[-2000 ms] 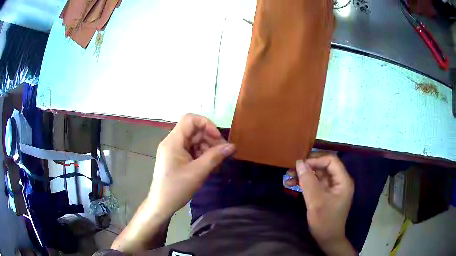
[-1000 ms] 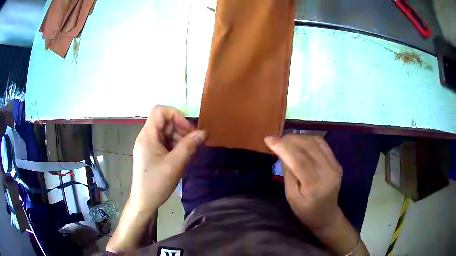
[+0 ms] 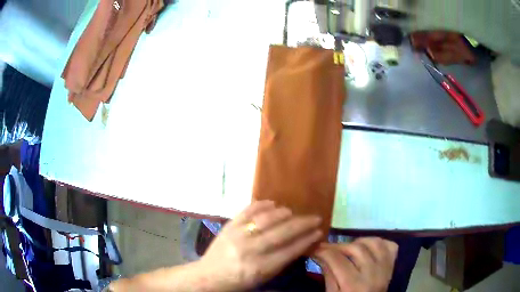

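The rust-brown fabric panel lies lengthwise on the pale table, its far end beside the presser foot and yellow piece. Its near end reaches the table's front edge. My left hand lies over the near end, fingers together and pointing right, a ring on one finger. My right hand pinches the near right corner just below the table edge. The hands are close together. The needle is too blurred to make out.
A pile of cut brown pieces lies at the far left. Red-handled snips lie on the grey machine bed, with a brown scrap behind them. A dark phone-like rectangle is at the right. A cardboard box stands below the table.
The view has tilted up, showing the panel's far end and the machine parts. My left hand has moved from pinching the left corner to lying across the panel near my right hand.
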